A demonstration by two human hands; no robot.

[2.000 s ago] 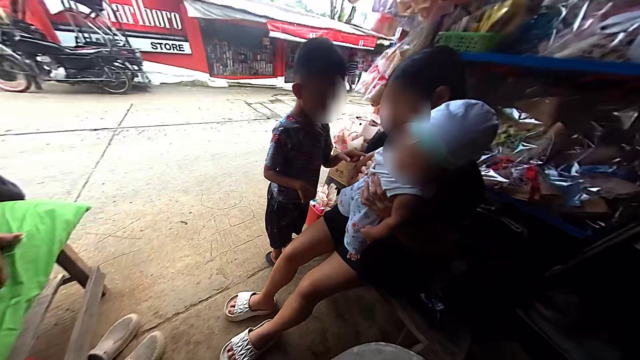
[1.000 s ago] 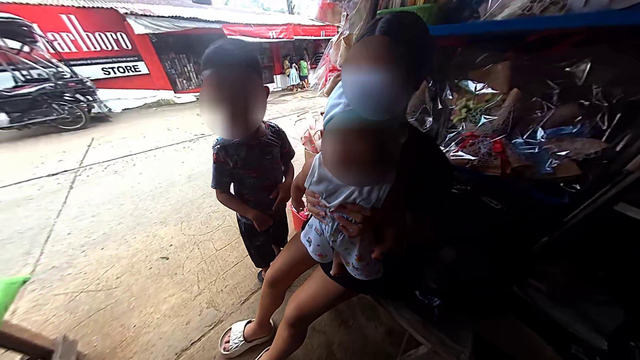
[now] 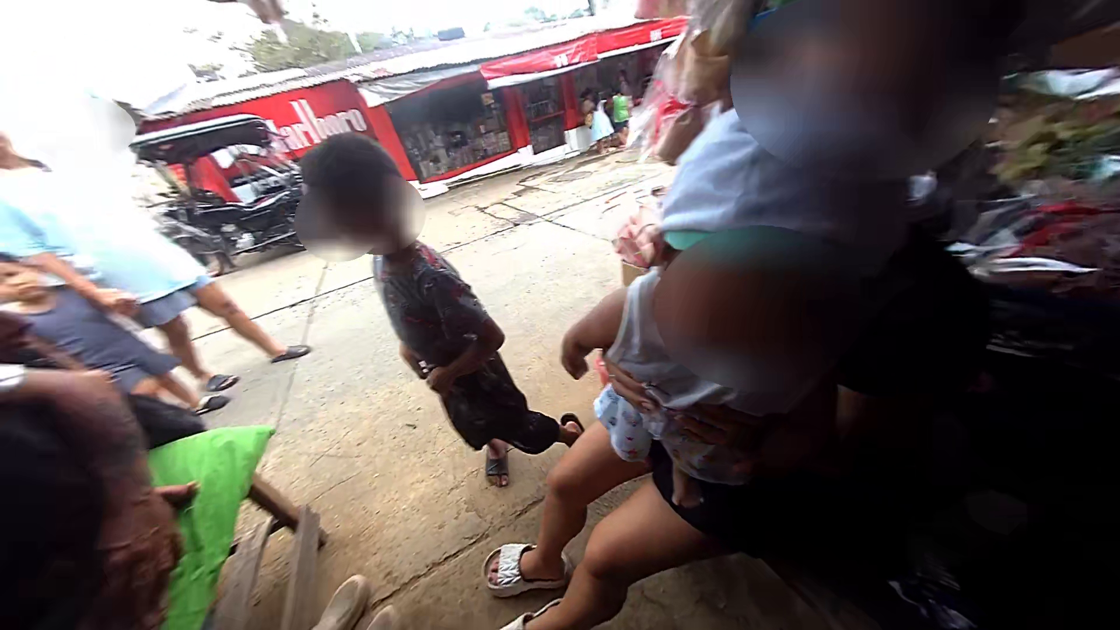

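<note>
Neither my left hand nor my right hand can be made out in the head view. On the right a seated person in white slides point(image 3: 525, 569) holds a baby in a white sleeveless top point(image 3: 643, 328) on the lap, hands around its middle. A child in a dark patterned shirt point(image 3: 429, 293) stands beside them on the concrete. At the lower left, another person's arm and hand point(image 3: 136, 534) rest by a bright green cloth point(image 3: 214, 507) draped over a wooden piece of furniture.
People in light blue point(image 3: 105, 219) and grey clothes are at the left. Behind them stands a tricycle point(image 3: 232, 197) before a red storefront point(image 3: 315, 118). Wrapped goods point(image 3: 1050, 219) line the right side. Wooden slats point(image 3: 302, 569) and beige shoes point(image 3: 346, 604) are at the bottom.
The standing child has turned and lifted one foot behind. The people at the left edge have come into view. The view has shifted, bringing the green cloth back in.
</note>
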